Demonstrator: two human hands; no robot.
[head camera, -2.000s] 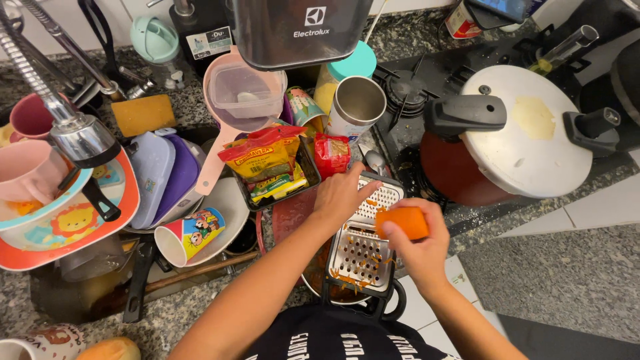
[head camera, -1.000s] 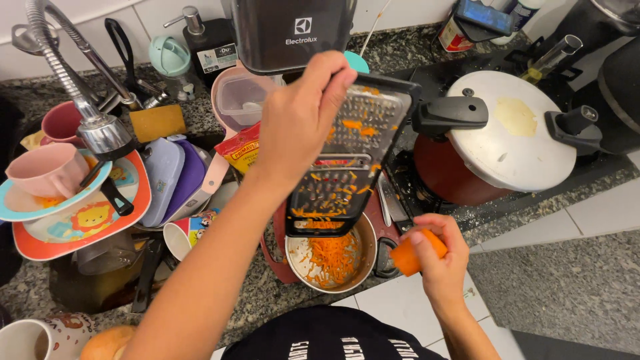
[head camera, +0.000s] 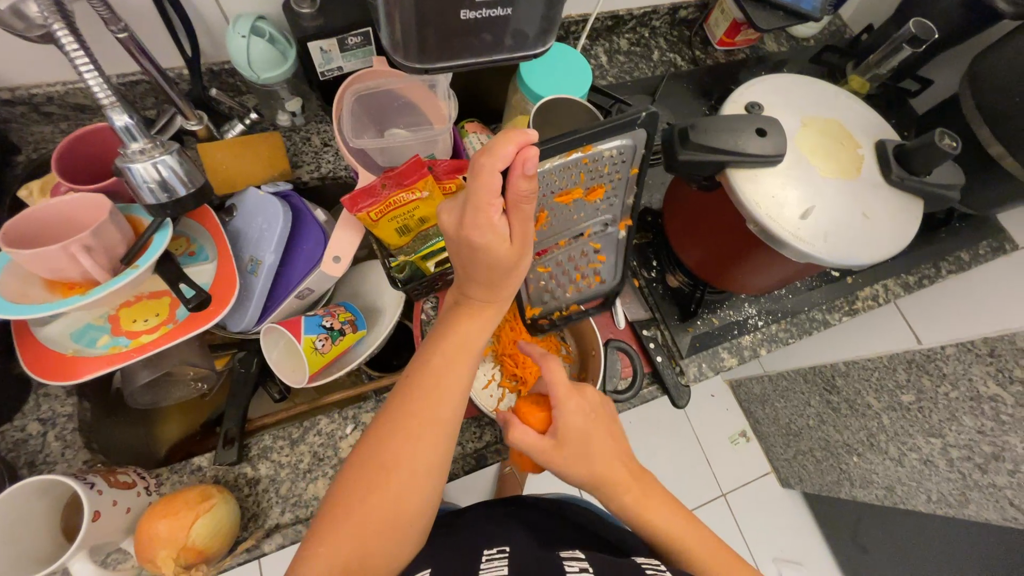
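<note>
My left hand (head camera: 492, 220) grips the edge of a black-framed metal grater (head camera: 588, 220), tilted up with its underside showing and orange shreds clinging to it. Beneath its lower edge is a pot (head camera: 590, 352) holding grated carrot (head camera: 520, 356) and some pale bits. In my right hand (head camera: 568, 428) is a piece of carrot (head camera: 533, 414), held at the near side of the pot, while the index finger points out over the gratings. Whether that finger touches them, I cannot tell.
A red pressure cooker (head camera: 720, 240) with a pale lid stands on the stove at right. A black-handled knife (head camera: 664, 356) lies beside the pot. Left are stacked dishes (head camera: 144, 320), a cartoon cup (head camera: 312, 344) and the faucet (head camera: 160, 168). An onion (head camera: 188, 528) and a mug (head camera: 64, 520) sit near left.
The grater, over the pot two seconds ago, was lifted and tilted up by my left hand. My right hand has since moved left with the carrot, to the pot.
</note>
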